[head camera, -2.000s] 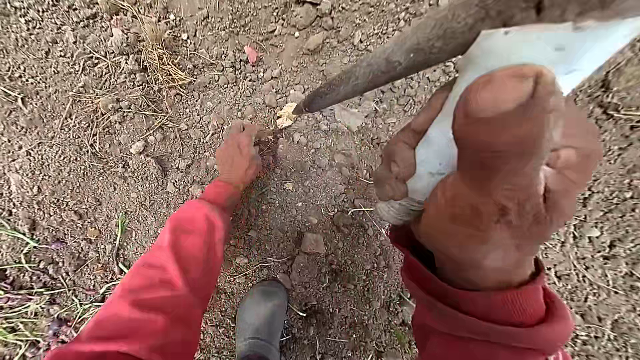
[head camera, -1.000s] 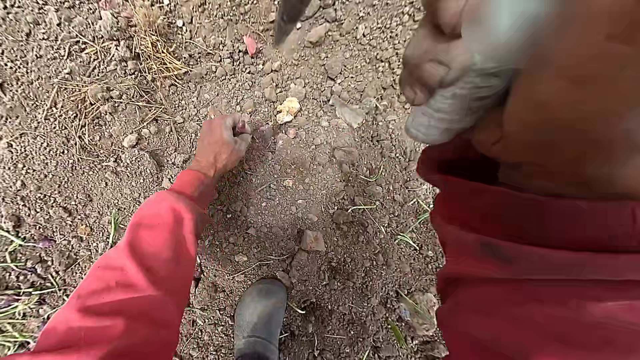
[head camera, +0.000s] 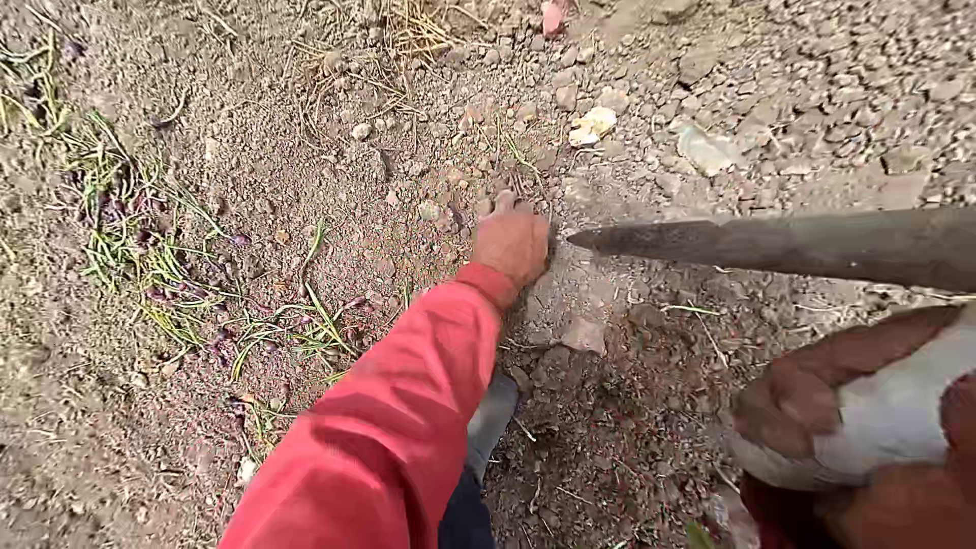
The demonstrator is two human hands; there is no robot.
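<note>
My left hand (head camera: 512, 238), in a red sleeve, reaches down to the dry soil at the middle of the view. Its fingertips are on or close to the ground, and whether they hold anything is hidden. My right hand (head camera: 808, 396), at the lower right and partly cut off, is closed around a whitish handle (head camera: 884, 396). A dark, pointed tool shaft (head camera: 762, 240) comes in from the right edge, its tip just right of my left hand; where it joins the handle is out of view.
Small purple bulbs with green leaves (head camera: 183, 286) lie scattered on the left. A pale yellowish lump (head camera: 592, 126), a flat stone (head camera: 709, 150) and a red scrap (head camera: 552, 18) lie farther off. A grey boot (head camera: 492, 423) stands below my left hand.
The pointed shaft, mostly out of view a second ago, now lies across the right side, its tip beside my left hand. The view has shifted left, showing more of the bulbs.
</note>
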